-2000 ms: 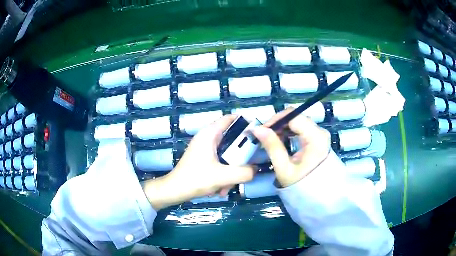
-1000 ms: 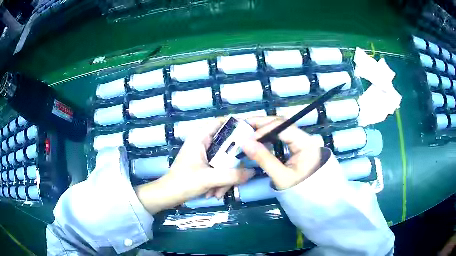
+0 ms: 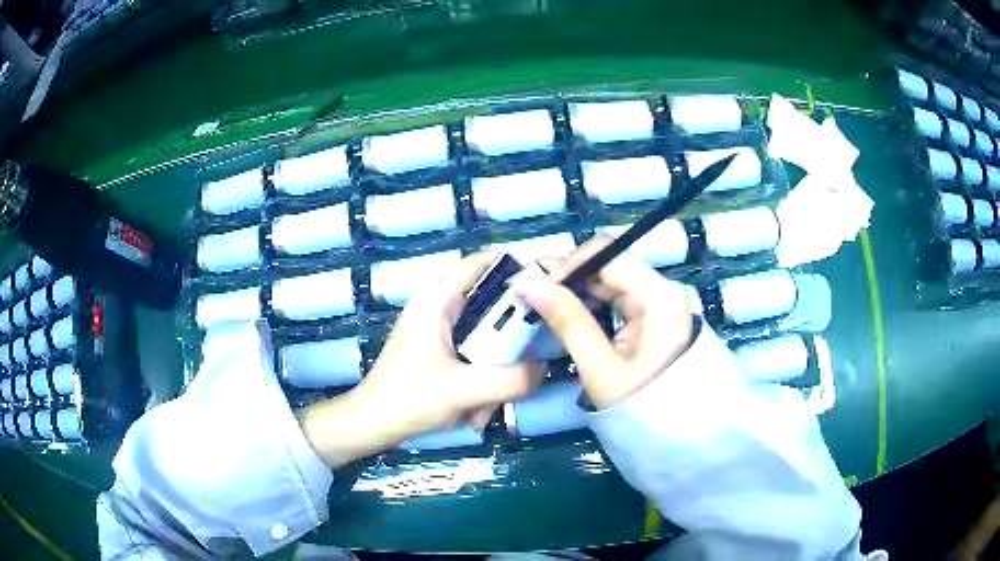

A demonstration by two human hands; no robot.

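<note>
A white unit (image 3: 507, 338) with a dark end piece (image 3: 486, 294) and a small dark slot is held over the tray. My left hand (image 3: 422, 373) grips it from the left, with the dark end facing up and left. My right hand (image 3: 614, 329) holds a long thin black pointed tool (image 3: 661, 219) like a pen, its visible point up and right. My right fingertips touch the upper right side of the unit. The tool's lower end is hidden by my fingers. The blister tray (image 3: 356, 208) below holds rows of white units.
A black heat gun (image 3: 82, 230) with a red-and-white label lies at the left, beside a red switch (image 3: 98, 319). More trays of white units stand at far left (image 3: 38, 356) and far right (image 3: 952, 164). Crumpled white paper (image 3: 817, 186) lies right of the main tray.
The view has shifted slightly. The unit tilted a little to show more of its dark end a second ago, then tilted back. Both hands keep their holds.
</note>
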